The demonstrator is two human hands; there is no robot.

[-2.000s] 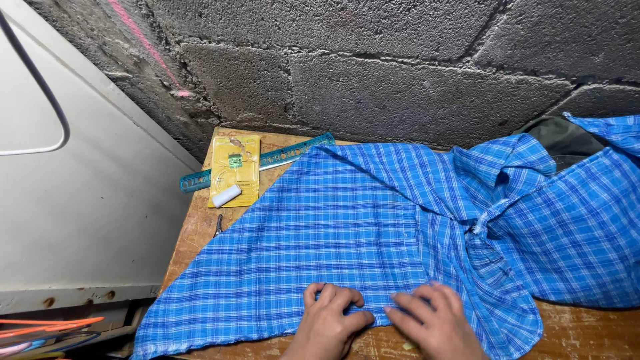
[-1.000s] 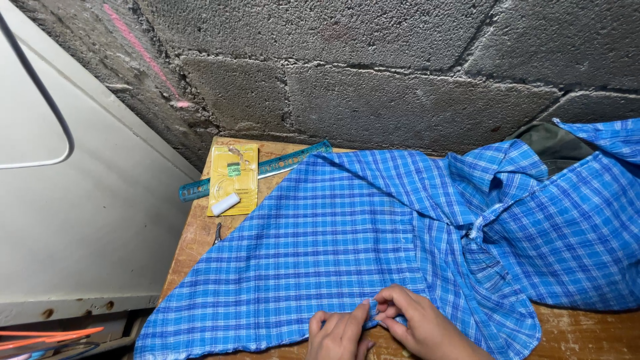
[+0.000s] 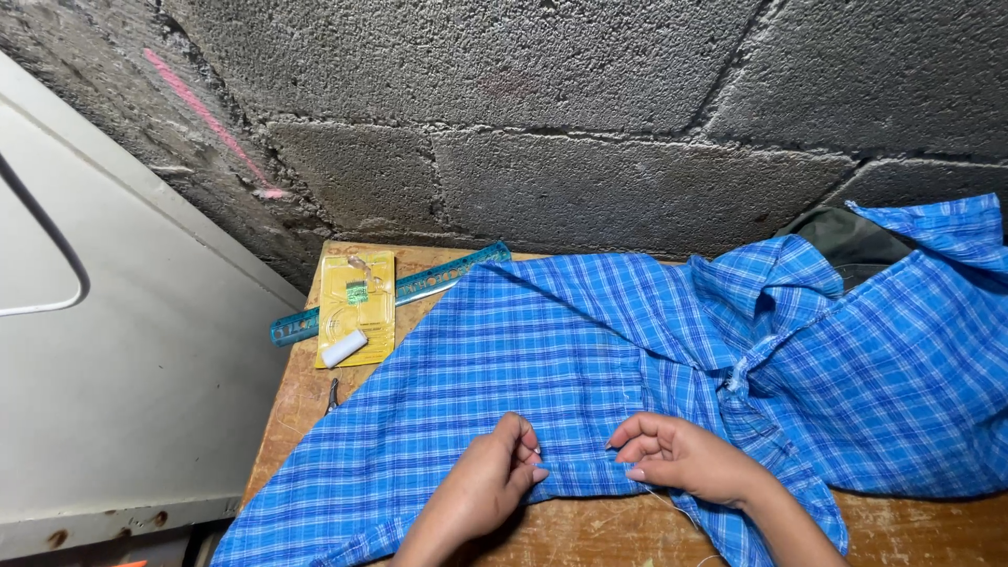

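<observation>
Blue plaid fabric (image 3: 488,378) is spread over a worn wooden table, its right part bunched and gathered. My left hand (image 3: 504,465) pinches the fabric's near edge between thumb and fingers. To its right, my right hand (image 3: 677,457) has thumb and fingertips at the same edge, the fingers curled close together. A thin white thread (image 3: 683,510) trails from below the right fingertips toward the table's front. Whether a needle is between those fingers cannot be told. A short stretch of folded hem lies between the two hands.
A yellow card (image 3: 378,315) with a white thread spool (image 3: 344,348) lies over a teal stencil ruler (image 3: 453,272) at the back left. Dark metal tool tips (image 3: 332,394) poke from under the fabric. A concrete block wall (image 3: 551,173) stands behind; a white panel (image 3: 118,354) is at left.
My hands, close together one second ago, are now apart with a stretch of the near edge between them. The fabric's near edge is raised off its earlier lie. The view has shifted slightly.
</observation>
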